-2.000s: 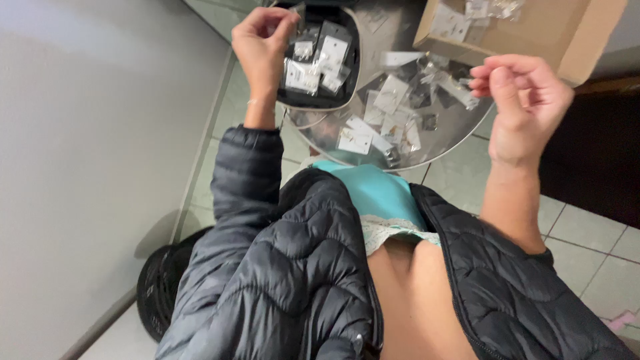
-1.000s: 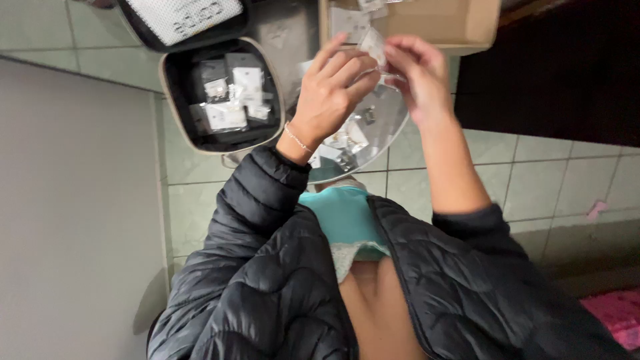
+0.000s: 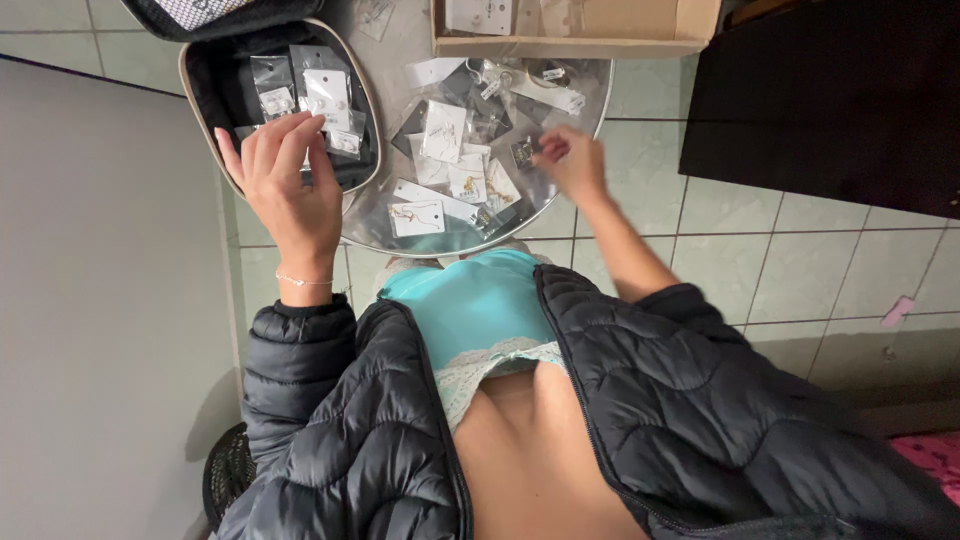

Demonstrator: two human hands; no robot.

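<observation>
My left hand (image 3: 289,180) hovers over the near side of a black-lined zip case (image 3: 376,112); whether its bent fingers hold anything cannot be told. Inside the case lie small clear bags with earring cards (image 3: 327,94). My right hand (image 3: 574,161), slightly blurred, is at the right side of a round glass table (image 3: 375,229), its fingertips beside a small bagged piece of dark jewelry (image 3: 522,153). Between the hands, several bagged jewelry cards are heaped, among them a white card with a fine chain (image 3: 417,218) and a card with a gold-coloured chain (image 3: 469,178).
An open cardboard box (image 3: 570,48) with more carded packets stands at the table's far edge. The case's lid (image 3: 225,16) is folded back at the upper left. A dark piece of furniture (image 3: 817,105) is on the right, a grey wall (image 3: 105,300) on the left.
One second ago my hands were together over the table near the cardboard box. They are now apart, the left over the case and the right lower, beside the heap.
</observation>
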